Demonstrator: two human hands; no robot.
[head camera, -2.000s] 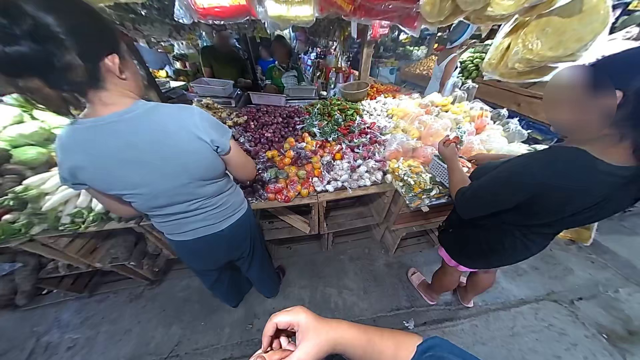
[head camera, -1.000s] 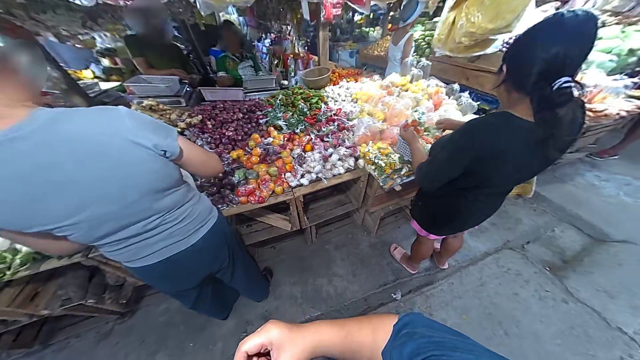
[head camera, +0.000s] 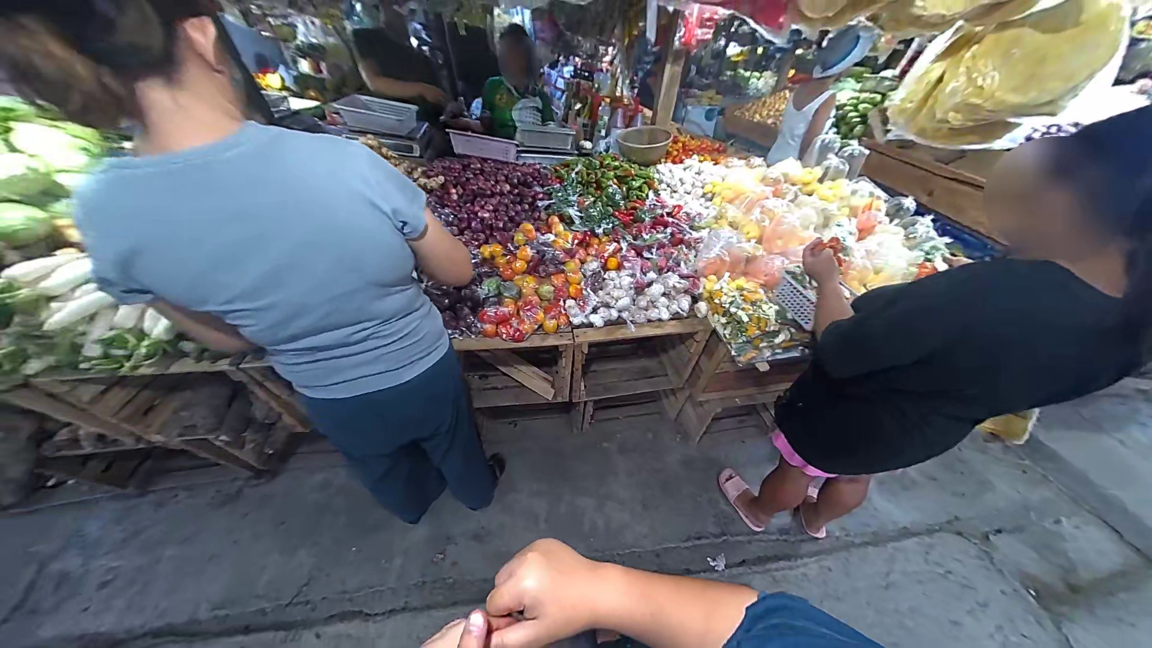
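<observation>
My right hand (head camera: 544, 589) is at the bottom middle, its fingers curled against my left hand (head camera: 463, 633), which the lower edge mostly cuts off. The two hands touch; whether anything lies between the fingers cannot be told. Beyond them stands a produce stall on wooden crates (head camera: 641, 335). It bears red onions (head camera: 490, 191), bagged tomatoes (head camera: 526, 288), garlic bulbs (head camera: 630, 297), green chili peppers (head camera: 612, 183) and plastic bags of cut vegetables (head camera: 792, 225).
A person in a grey-blue shirt (head camera: 270, 243) stands at the left, another in a black shirt (head camera: 954, 360) at the right. White radishes (head camera: 72, 288) lie on the left stall. A vendor (head camera: 515, 94) is behind the onions. Concrete floor (head camera: 576, 504) with cracks runs before the stall.
My left hand's fingers show at the lower edge now, unlike one second ago. The view has swung right, then back left. The person in black has turned the head.
</observation>
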